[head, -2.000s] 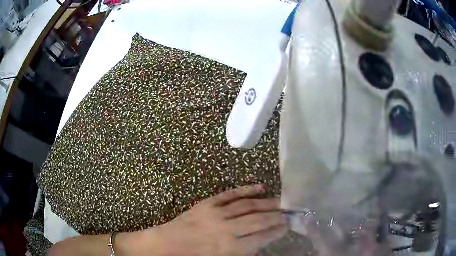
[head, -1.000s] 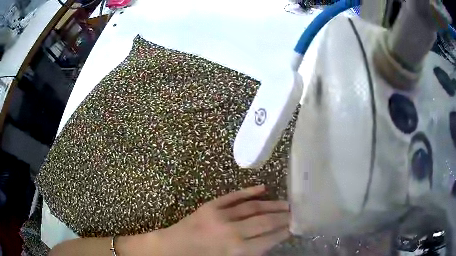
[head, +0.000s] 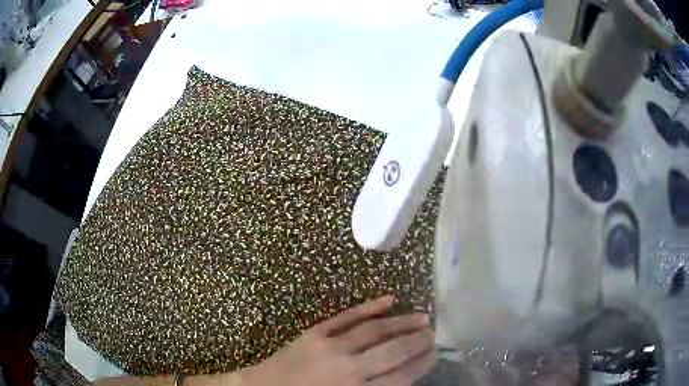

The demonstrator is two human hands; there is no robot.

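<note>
A garment panel of dark cloth with a dense small cream print (head: 227,219) lies spread on the white machine table (head: 302,45). My left hand (head: 363,348) lies flat on its near right part, palm down, fingers pointing right toward the sewing machine head (head: 491,196). The fingertips reach the head's left edge. The needle area is hidden or blurred below the head. A skin-toned blur low under the head may be my right hand, but it is too unclear to tell.
A white paddle (head: 400,185) on a blue flexible tube (head: 483,38) hangs over the panel's right part. Another table with a brown edge (head: 51,83) is at the far left. Dark red cloth (head: 16,339) shows at the lower left.
The panel's far edge and my left hand sit slightly lower in the picture, toward me. The hand stays flat on the cloth. The machine head has shifted in view with the camera.
</note>
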